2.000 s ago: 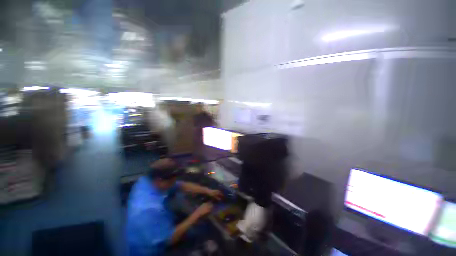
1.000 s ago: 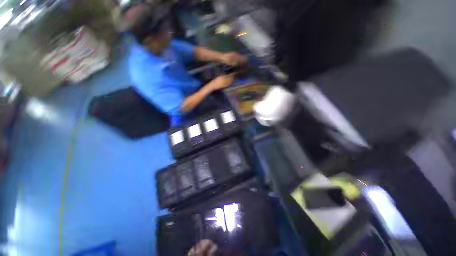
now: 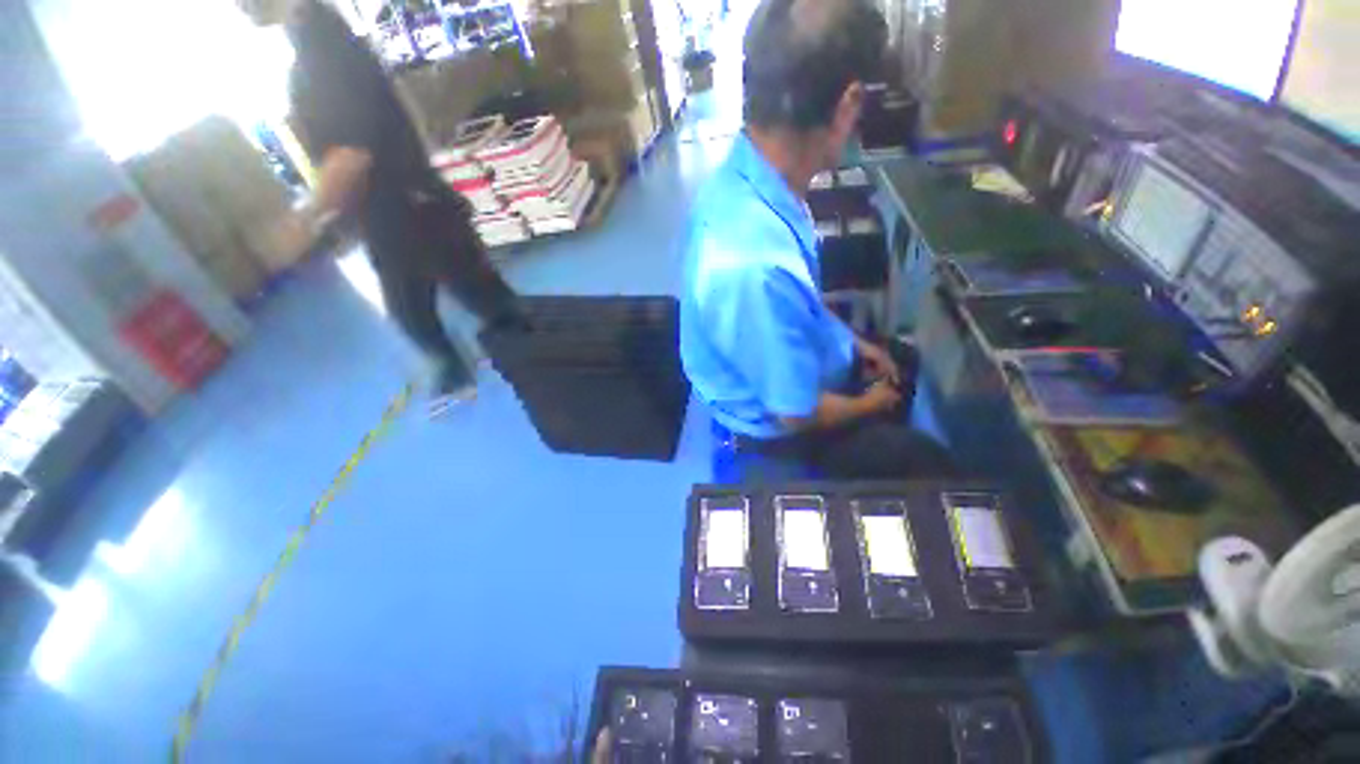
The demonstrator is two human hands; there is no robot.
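Observation:
A black carrier tray (image 3: 880,633) lies in front of me, with several devices (image 3: 803,554) in its pockets, each with a white upper part and a dark lower part. A nearer black tray (image 3: 910,728) is cut off by the bottom edge. It holds several dark devices (image 3: 723,727) and has a gap between the third and the rightmost. A small skin-coloured bit, seemingly a fingertip of my left hand (image 3: 603,743), shows at the nearer tray's left edge; the rest is out of the picture. My right hand is not in view.
A seated person in blue (image 3: 761,299) is beyond the trays. Another person in dark clothes (image 3: 381,149) stands at left, near a stack of black trays (image 3: 612,381). At right are a bench with a mouse (image 3: 1156,485), a tester (image 3: 1216,246) and a white fan (image 3: 1313,597).
The view has swung left and up; the trays now appear lower and further right. The hand at the nearer tray is now mostly out of frame. The seated person's hands have drawn back to the lap.

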